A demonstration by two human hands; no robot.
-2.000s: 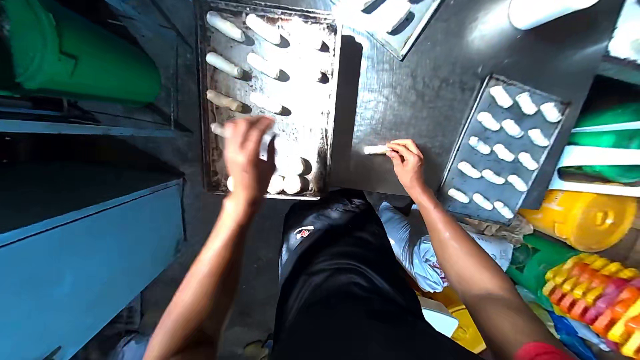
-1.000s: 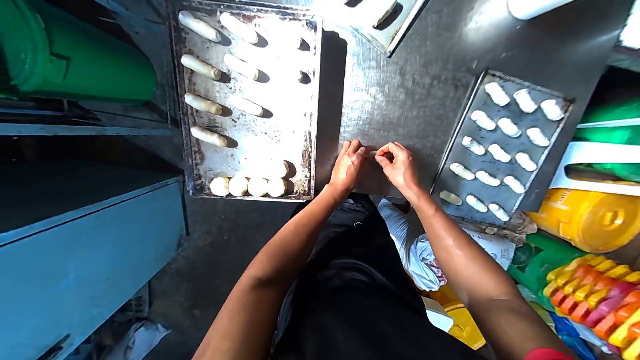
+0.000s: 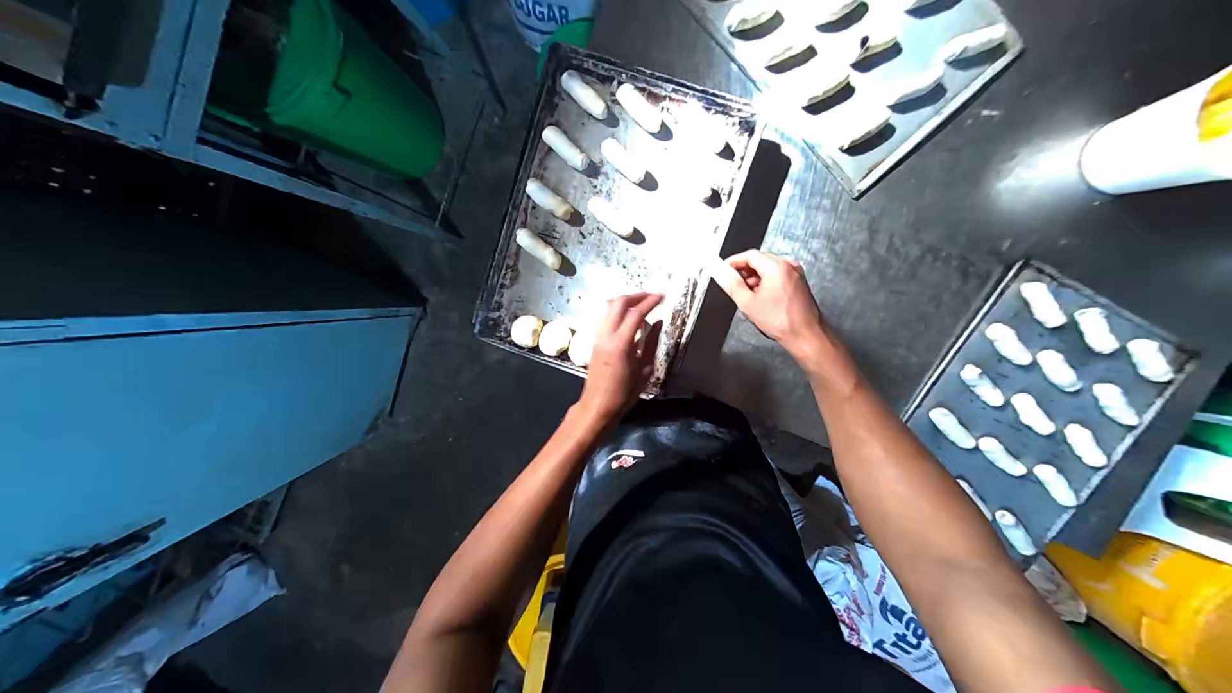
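Observation:
A worn metal baking tray (image 3: 499, 265) holds several rolled dough pieces (image 3: 537, 248) and, along its near edge, a row of round dough balls (image 3: 555, 338). My left hand (image 3: 619, 351) is over the near right part of this tray, beside the balls, fingers bent; glare hides whether they grip one. At the tray's right rim is my right hand (image 3: 772, 296), thumb and forefinger close together; bright light washes out their tips and anything between them. Strong glare also covers the right half of the tray.
Another tray of dough rolls (image 3: 1032, 412) lies to the right on the metal table (image 3: 890, 226). A third tray (image 3: 859, 183) is at the top. A white container (image 3: 1150, 144) stands at upper right. To the left are a blue cabinet (image 3: 192, 414) and a green bin (image 3: 371, 96).
My hands were together over the table beside the tray; they have parted, the left moving onto the tray and the right to its rim. The view has shifted and turned.

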